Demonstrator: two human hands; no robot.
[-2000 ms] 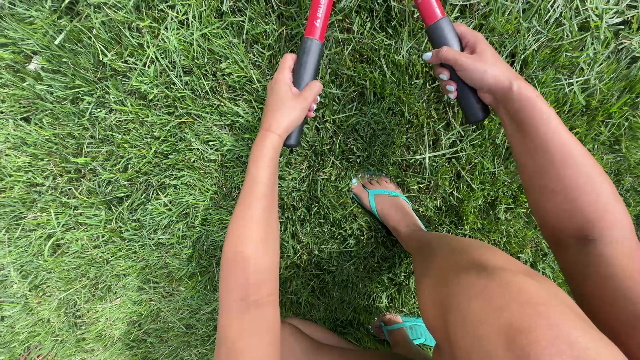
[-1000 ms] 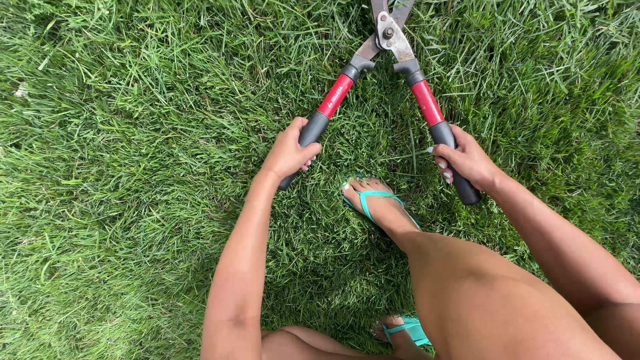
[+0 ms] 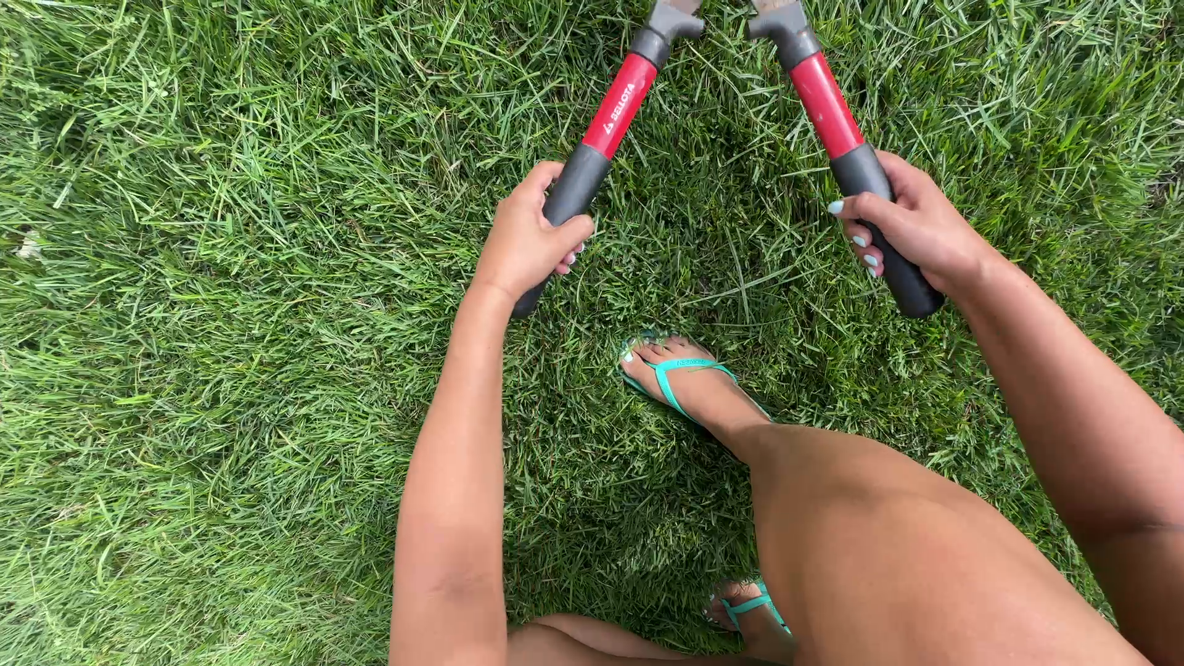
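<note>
A pair of Bellota hedge shears (image 3: 622,106) reaches in from the top edge, with two red handles that end in black grips. My left hand (image 3: 534,227) is wrapped around the left grip. The other grip is held in my right hand (image 3: 911,222), its thumb across the front. The handles stand apart in a V, wider toward me. Only the metal roots of the shears show at the top; the pivot and blades are out of view.
Grass (image 3: 259,351) covers the ground all around. My foot in a turquoise flip-flop (image 3: 680,370) stands below and between the handles. A second flip-flop (image 3: 754,603) shows near the bottom, by my bent leg.
One second ago the pivot and part of the blades were in view; the shears and both hands have since moved up and away from me, taking the pivot out of the frame.
</note>
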